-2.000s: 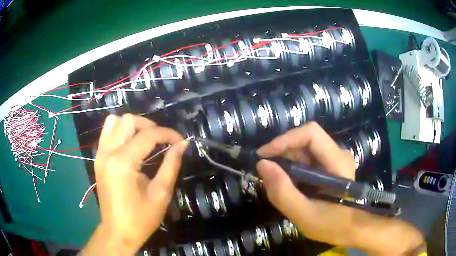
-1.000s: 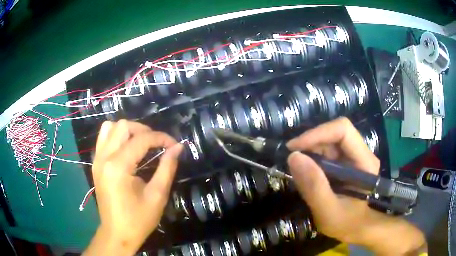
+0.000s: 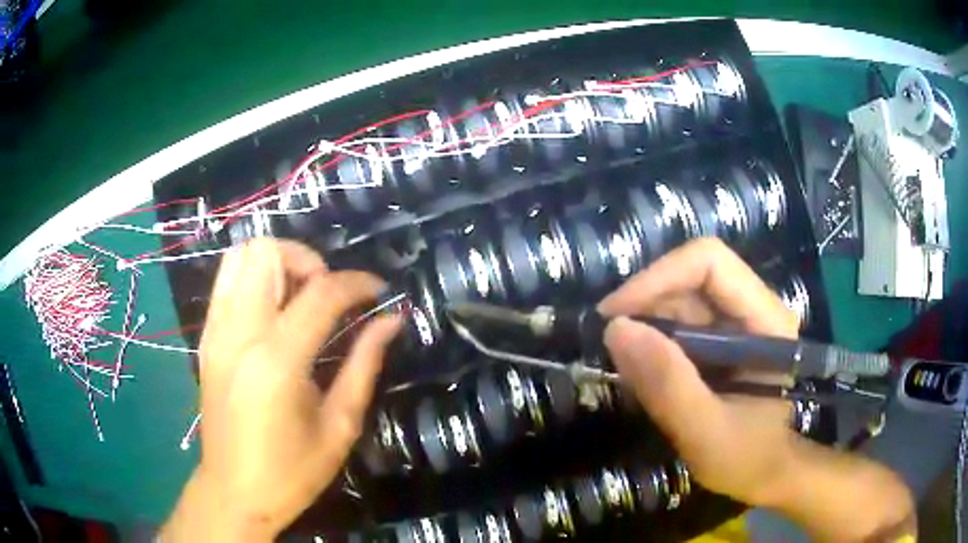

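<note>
My left hand (image 3: 292, 371) pinches a thin white lead wire (image 3: 374, 311) between thumb and forefinger, beside a round black and silver component (image 3: 425, 313) in the black tray (image 3: 510, 196). My right hand (image 3: 706, 371) holds the black soldering iron (image 3: 732, 350) like a pen. Its tip and the bent silver solder feed tube (image 3: 494, 348) point left, a little to the right of that component; I cannot tell if the tip touches anything. Red and white leads (image 3: 372, 143) lie over the tray's top row. The left palm hides part of the tray.
A tangled red-white wire bundle (image 3: 69, 302) lies left of the tray. At the right are a solder spool (image 3: 921, 104) over a white-grey box (image 3: 889, 228), a small black rectangle with metal bits (image 3: 826, 186), and a dark cylindrical object (image 3: 936, 384). A white edge strip (image 3: 265, 101) curves behind.
The iron moved right, away from the wire end at my left fingertips. My left fingers have opened slightly, and the white wire now shows between thumb and forefinger.
</note>
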